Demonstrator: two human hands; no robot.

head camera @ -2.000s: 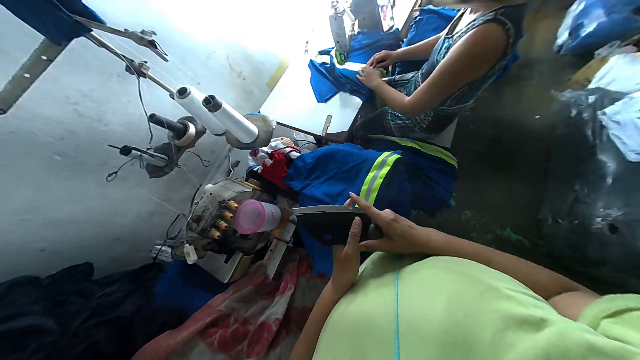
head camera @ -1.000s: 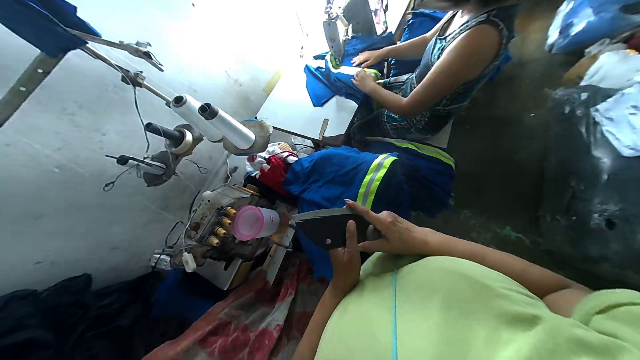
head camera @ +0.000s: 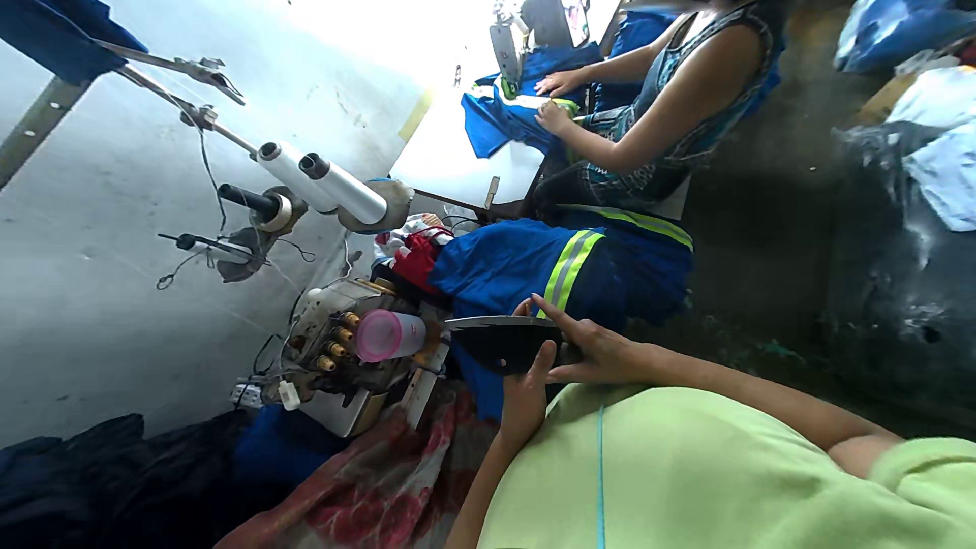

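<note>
A dark flat object with a thin pale edge is held in front of the light green shirt; its exact kind cannot be told. My left hand grips it from below, the thumb upright against its dark face. At its right end is my right hand, with one finger stretched over the pale edge and others around the end. Just beyond my hands lies blue fabric with a yellow-and-silver reflective strip. A cup with a pink rim stands to the left, beside a sewing machine.
White thread cones sit on a stand by the wall. A co-worker has both hands on blue cloth at another sewing machine. Red patterned fabric hangs below the near machine. Plastic bags and white cloth are at right.
The co-worker's hands, close together two seconds ago, are now further apart on the blue cloth. My hands stay around the dark flat object with little movement.
</note>
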